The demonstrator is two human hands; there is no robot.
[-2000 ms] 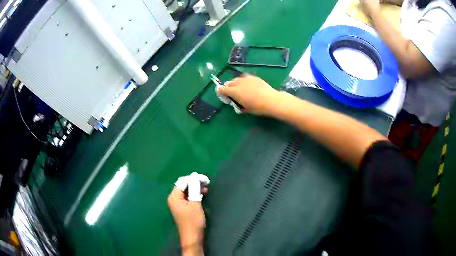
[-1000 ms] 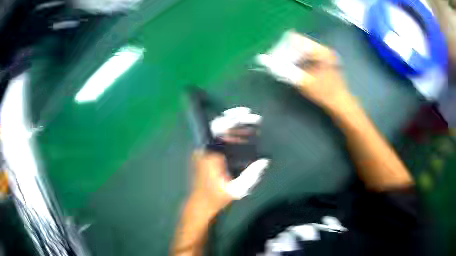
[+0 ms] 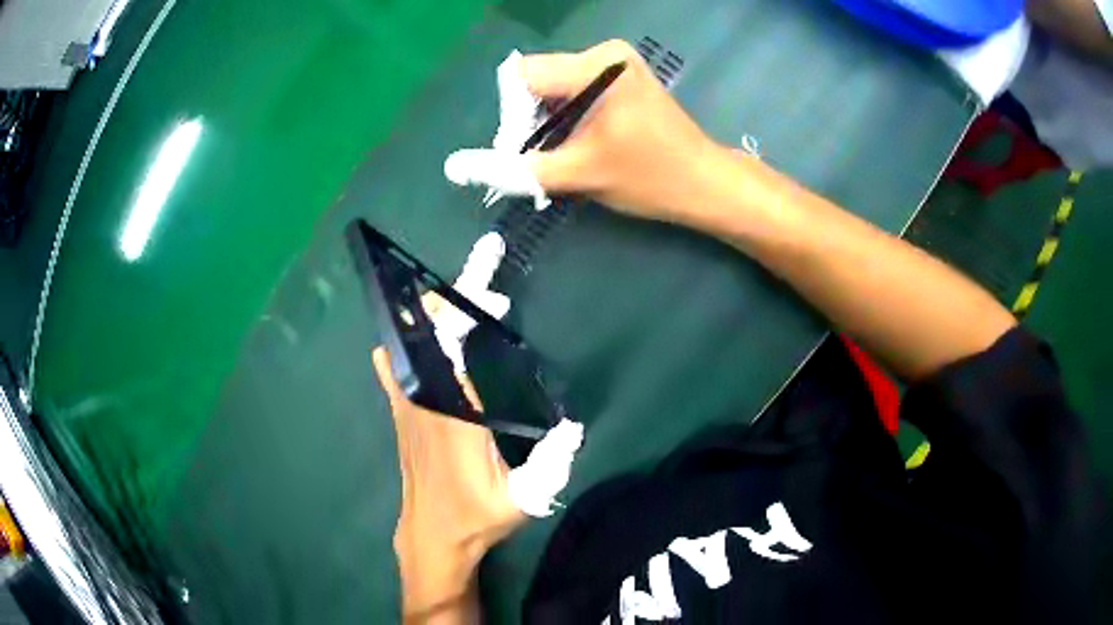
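My left hand (image 3: 454, 458), with white finger cots on several fingertips, holds a black phone frame (image 3: 403, 320) tilted above the mat at the centre left. Its fingers show through the frame's open area. My right hand (image 3: 598, 134), also with white finger cots, holds black-gripped tweezers (image 3: 579, 108) above and to the right of the frame. The tweezer tip is mostly hidden by the cots. Black die-cut pads (image 3: 530, 232) lie in ladder-like rows on the dark green mat, partly hidden under my right hand.
The glossy green belt (image 3: 262, 159) runs along the left and reflects a lamp. A blue reel (image 3: 946, 17) is cut off at the top right, beside part of a person in a pale garment. A white track (image 3: 43, 501) stands at the lower left. Yellow-black floor tape shows at the right.
My left hand, empty at first, now holds a phone frame. My right hand has moved from the frames on the belt to the pad rows. The view has shifted towards the mat.
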